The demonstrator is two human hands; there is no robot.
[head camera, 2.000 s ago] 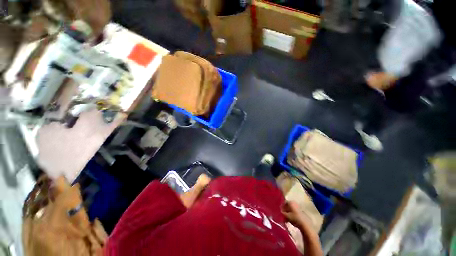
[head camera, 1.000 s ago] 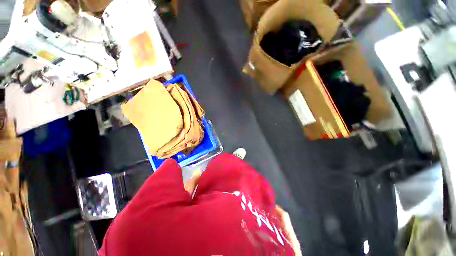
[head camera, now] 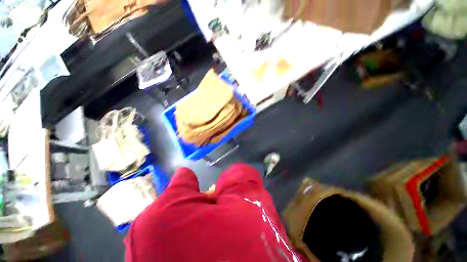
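A blue crate stands in front of me and holds a stack of folded tan cloth pieces. My red shirt fills the bottom centre. A small skin-coloured patch, probably part of my left hand, shows between the folds of red cloth beyond the crate's near side. Its fingers and anything in them are hidden. My right hand is not in view. The picture is blurred.
Blue crates with pale pieces stand at left. A white table is at the top, with brown cloth on it. Open cardboard boxes are at lower right. A stool and a pale shoe show.
The view has turned strongly. The tan-filled crate now lies ahead, and the cardboard boxes have shifted to the lower right. The bare skin seen at my right side is out of view.
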